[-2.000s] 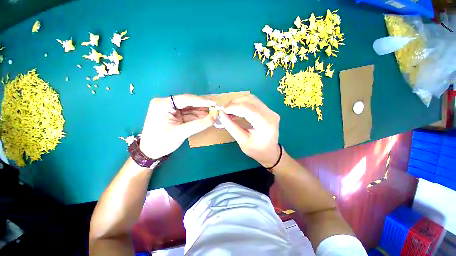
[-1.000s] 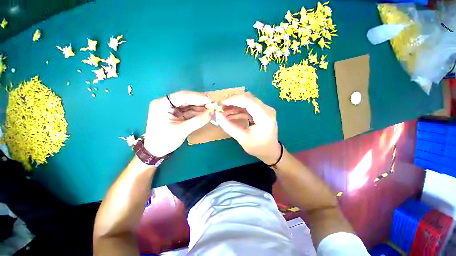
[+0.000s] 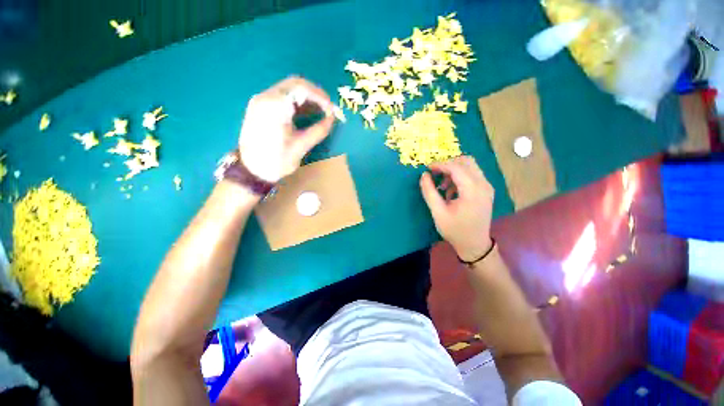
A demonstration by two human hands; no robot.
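Note:
My left hand (image 3: 282, 131) is raised at the left edge of the loose spread of yellow and whitish pointed parts (image 3: 413, 63). Its thumb and index tips meet beside a pale piece; blur hides whether they grip it. My right hand (image 3: 463, 202) is at the lower edge of the small yellow heap (image 3: 426, 136), fingers curled with thumb and index tips close together; I cannot tell if a piece is between them. The cardboard piece (image 3: 337, 186) with a flat white round (image 3: 308, 204) lies uncovered between my forearms.
A longer cardboard strip (image 3: 508, 115) with a white round (image 3: 522, 147) lies at right. A large yellow heap (image 3: 54, 246) and a few pointed parts (image 3: 121, 148) are at left. A clear bag (image 3: 647, 59) and a whitish translucent object (image 3: 556, 40) are upper right.
My hands have parted from above the cardboard. The left moved up to the loose spread, the right moved right to the small heap. The view has shifted, and the white round is now fully visible.

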